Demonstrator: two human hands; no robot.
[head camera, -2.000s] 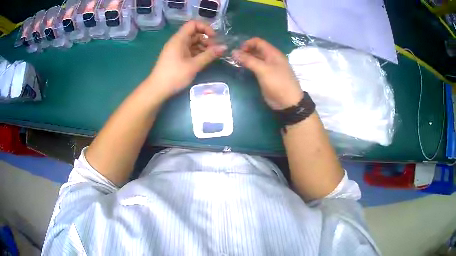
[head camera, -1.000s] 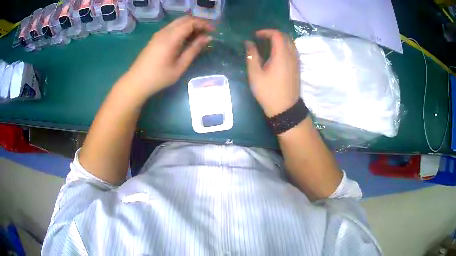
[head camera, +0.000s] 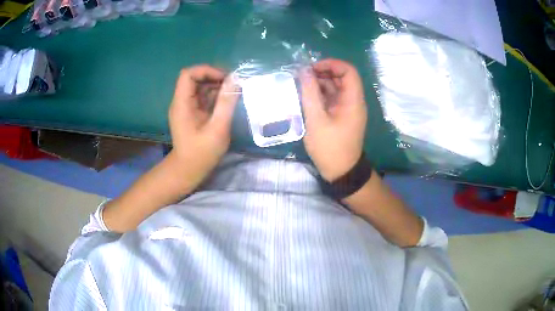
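A clear plastic box (head camera: 272, 110), glaring white on top with a small black square near its lower end, lies on the green mat in front of me. A thin clear poly bag (head camera: 286, 51) spreads from the box's far end. My left hand (head camera: 204, 109) pinches the bag's film at the box's left side. My right hand (head camera: 333, 112) pinches the film at the right side. The bag's mouth is at the far end of the box; how far the film covers the box is unclear.
A shiny stack of poly bags (head camera: 435, 97) lies at the right, with a white paper sheet (head camera: 453, 21) behind it. Bagged boxes (head camera: 27, 70) stand at the left edge. A row of unbagged boxes (head camera: 91, 9) runs along the far left. A thin loop of cord lies far right.
Both hands have come nearer to me with the poly bag, now at the sides of the box's far end. The view has shifted, so the far row of boxes shows less.
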